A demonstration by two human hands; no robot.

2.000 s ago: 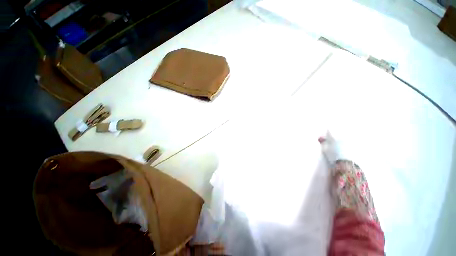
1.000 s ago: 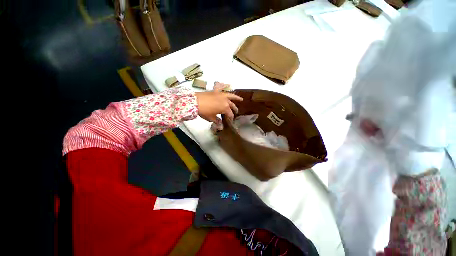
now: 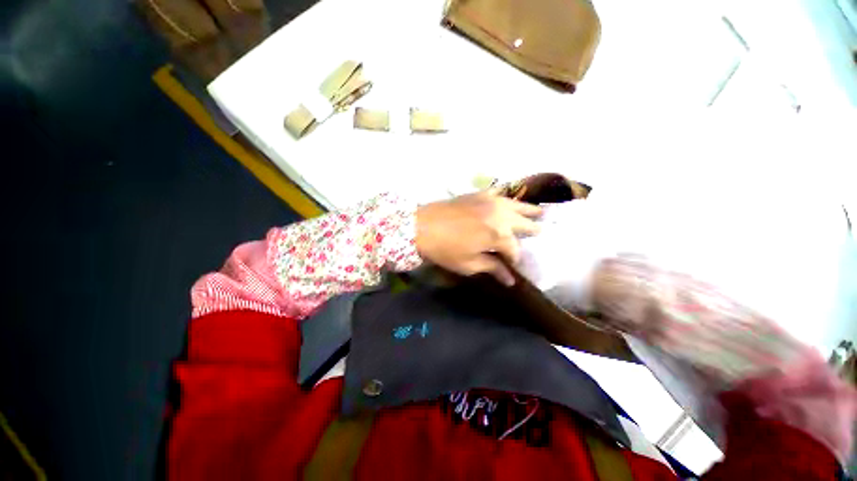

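The brown bag (image 3: 568, 324) lies at the table edge against my body, its dark opening showing beyond my fingers. My left hand (image 3: 475, 233) is bare and holds the bag's near rim, fingers over the edge. My right forearm in its floral sleeve cover (image 3: 677, 301) reaches across to the opening. A bright white blur (image 3: 556, 246) lies at the mouth; I cannot tell glove from stuffing paper. My right fingers are hidden or blurred there.
A flat brown bag body (image 3: 526, 36) lies at the table's far side. Folded beige straps (image 3: 343, 89) and two small beige pieces, one shown here (image 3: 428, 120), lie at the left on the white table (image 3: 254, 80). Brown bags (image 3: 202, 23) hang beyond the left edge.
My right hand has come from the right, where it held a large white sheet, to the bag's opening. The bag is now nearer my body, with my left hand still at its rim.
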